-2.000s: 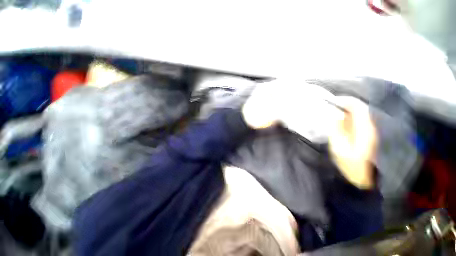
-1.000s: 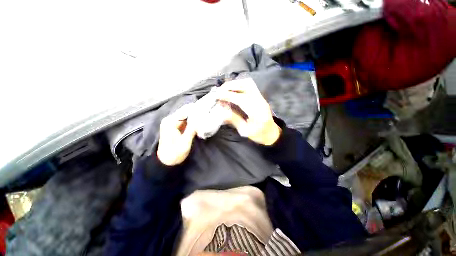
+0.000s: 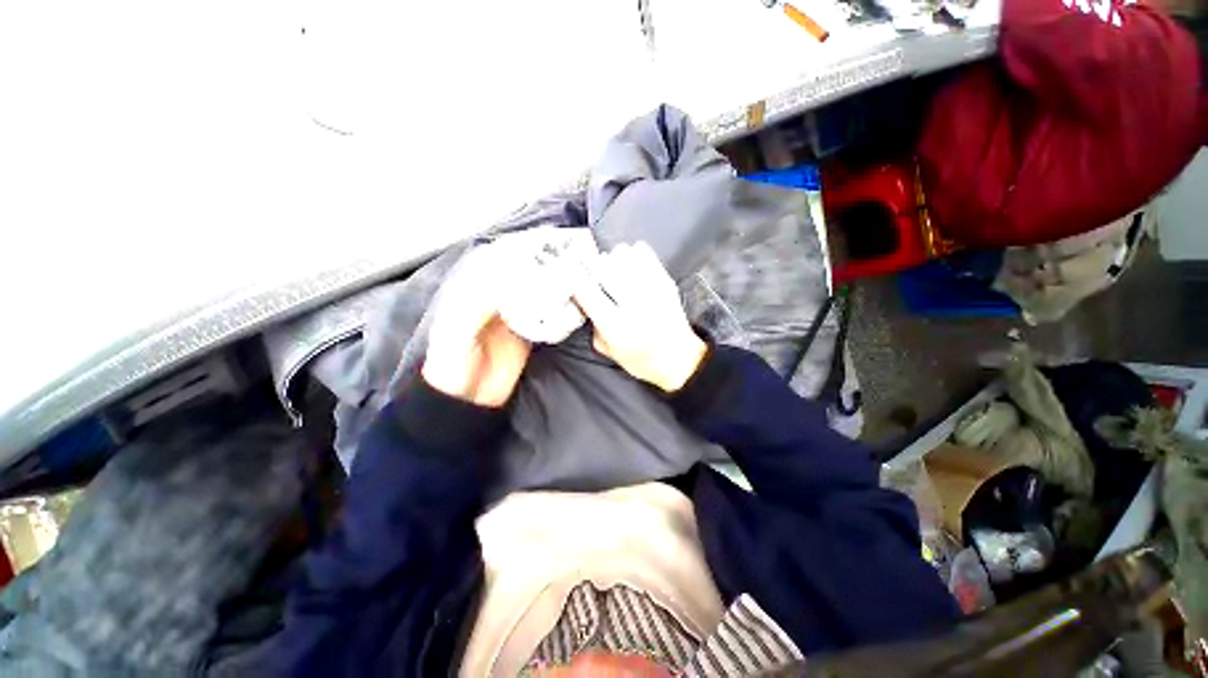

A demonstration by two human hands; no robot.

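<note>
A grey garment (image 3: 583, 424) lies bunched on my lap under the table edge, its smooth grey side showing in the middle and mottled grey cloth at the right. My left hand (image 3: 477, 331) and my right hand (image 3: 643, 311) meet in front of me. Between their fingers is a small whitish piece (image 3: 541, 285), overexposed, so its outline and the fingertips are hard to make out. A fold of smooth grey cloth (image 3: 656, 172) stands up against the table edge just beyond my right hand.
The white table (image 3: 358, 285) has a ruler-marked edge. Mottled grey cloth (image 3: 159, 530) is piled at left. A person's red sleeve (image 3: 1060, 133) and a red stool (image 3: 911, 199) are at upper right. A box of scraps (image 3: 954, 477) stands at lower right. An orange-handled tool (image 3: 804, 20) lies on the table.
The view has swung from its blurred position two seconds ago. Since one second ago, my right hand has shifted slightly left and down, its fingers closer to my left hand. The whitish piece remains between them.
</note>
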